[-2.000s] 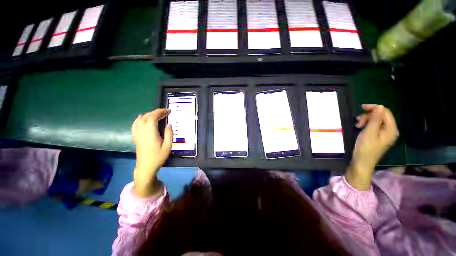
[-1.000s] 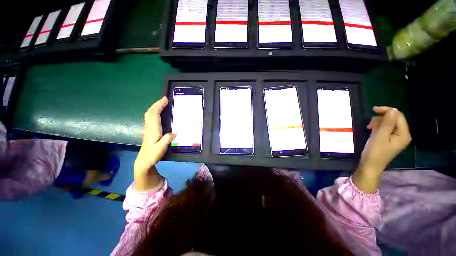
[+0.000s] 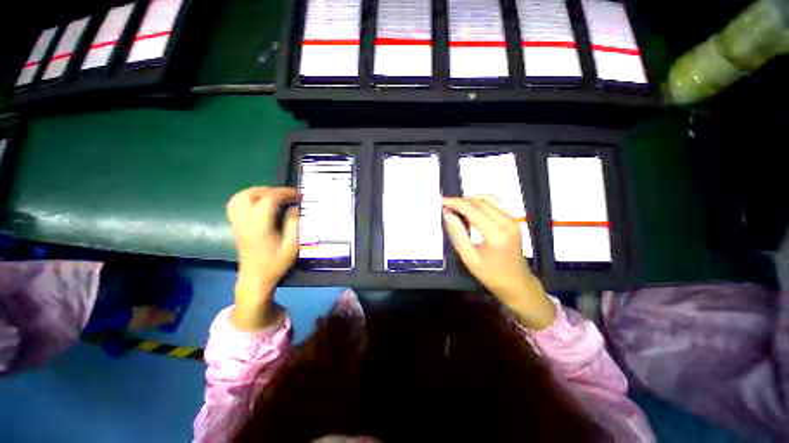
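Note:
A black phone tray (image 3: 368,279) holds four lit smartphones in its slots. The leftmost phone (image 3: 327,212) shows dark lines of text. The second phone (image 3: 412,210) is plain white. The third phone (image 3: 491,173) is tilted, with an orange band, and partly hidden by my right hand. The fourth phone (image 3: 580,195) has a red band. My left hand (image 3: 265,227) is at the leftmost phone's left edge, fingers bent. My right hand (image 3: 491,240) is over the third phone, its fingertips at the second phone's right edge. Neither hand visibly holds a phone.
A far tray (image 3: 381,97) of lit phones with red bands stands beyond the near tray. Another phone tray (image 3: 104,80) is at the upper left. A pale yellow-green roll (image 3: 722,56) lies at the upper right. Pink sleeves of other people (image 3: 43,303) show at both sides.
My right hand has moved left from beyond the tray's right end to the second and third phones. The leftmost screen went from text to mostly white, then back to text lines.

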